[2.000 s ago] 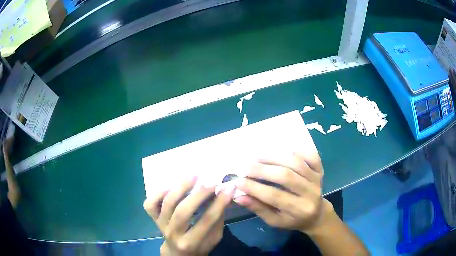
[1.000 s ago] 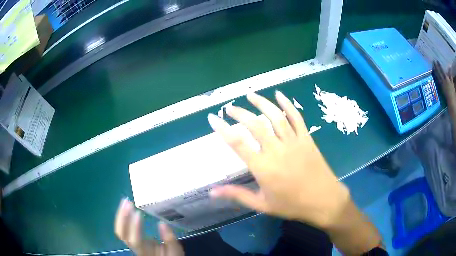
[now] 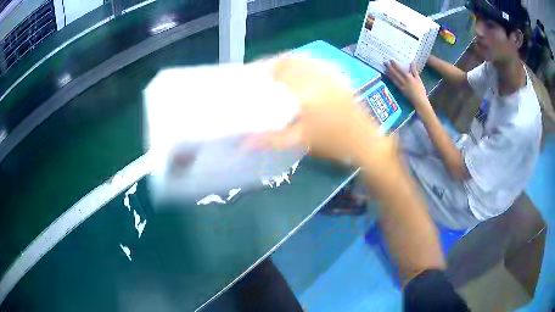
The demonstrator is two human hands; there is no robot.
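The closed white carton (image 3: 213, 103) is blurred and held up over the green surface, in front of the scale. My right hand (image 3: 322, 109) grips its right end from above, with the fingers on the front side. The blue scale (image 3: 359, 73) is partly hidden behind the carton and hand; its front panel shows. White scraps (image 3: 277, 180) show below the carton, and a few strays (image 3: 139, 222) lie to the left. The rest of the heap is hidden. My left hand is not in view.
A person (image 3: 499, 134) in a white shirt sits at the right and holds another white carton (image 3: 395, 36) beyond the scale. A blue stool (image 3: 447, 241) is under them. The white rail (image 3: 79, 213) and upright (image 3: 232, 30) stand behind the green surface (image 3: 201, 256).
The view has turned right. The carton has been lifted off the surface by my right hand and moved towards the scale. My left hand has left the picture. The neighbouring person is now in view.
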